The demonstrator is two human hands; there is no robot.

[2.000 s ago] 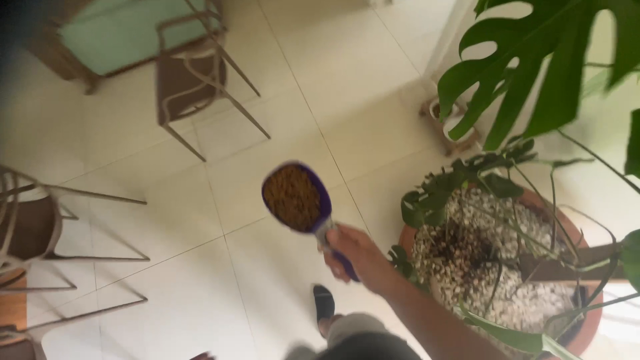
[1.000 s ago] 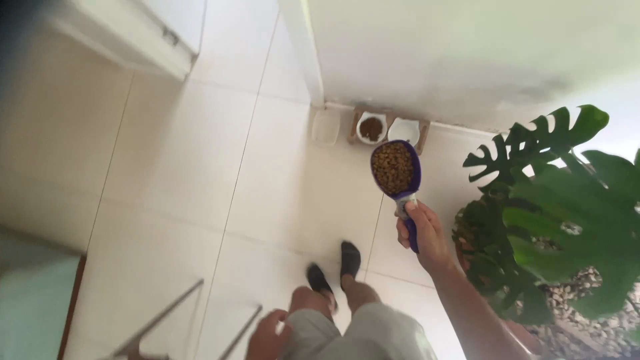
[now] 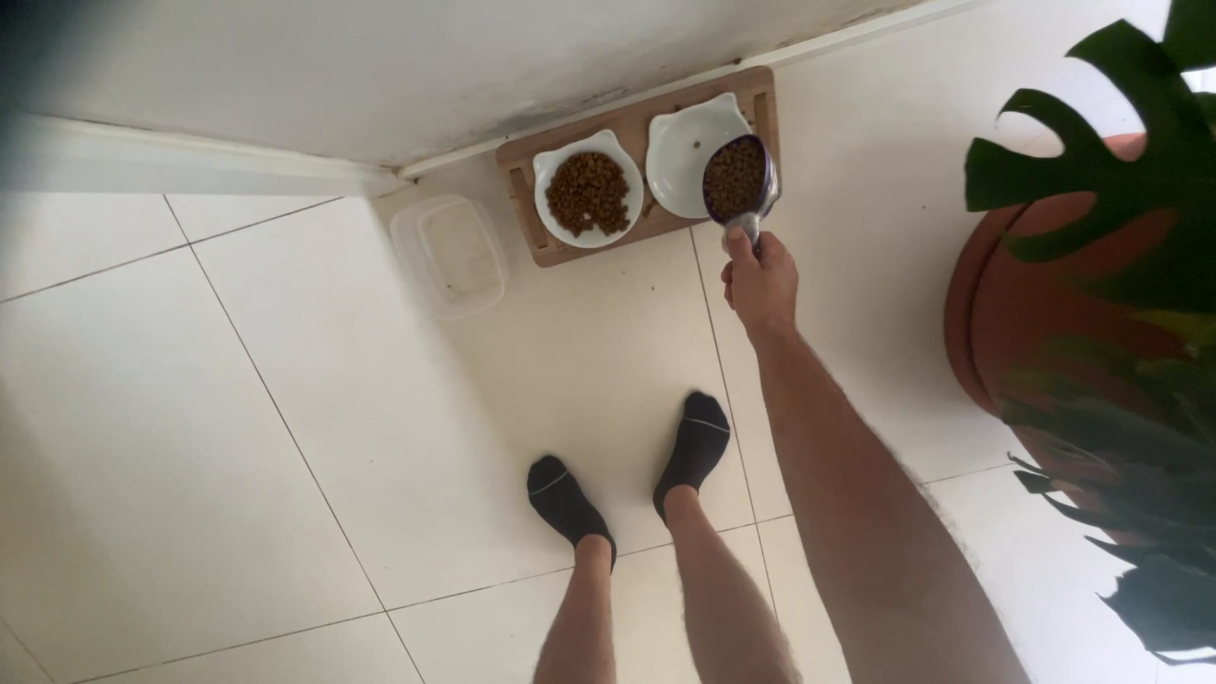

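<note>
My right hand grips the handle of a purple scoop heaped with brown kibble. The scoop hangs over the lower right edge of a white cat-shaped bowl, which holds hardly more than a crumb. To its left, a second white cat-shaped bowl holds a pile of brown kibble. Both bowls rest in a wooden stand by the wall. My left hand is out of view.
A clear plastic container lies on the tiled floor left of the stand. At the right a large terracotta pot stands under broad green leaves. My feet in dark socks are below the stand. A wall runs behind it.
The full scoop in my right hand has come to the right bowl; a second ago it was below and in front of the stand in view. The view has swung from the chairs to the feeding stand.
</note>
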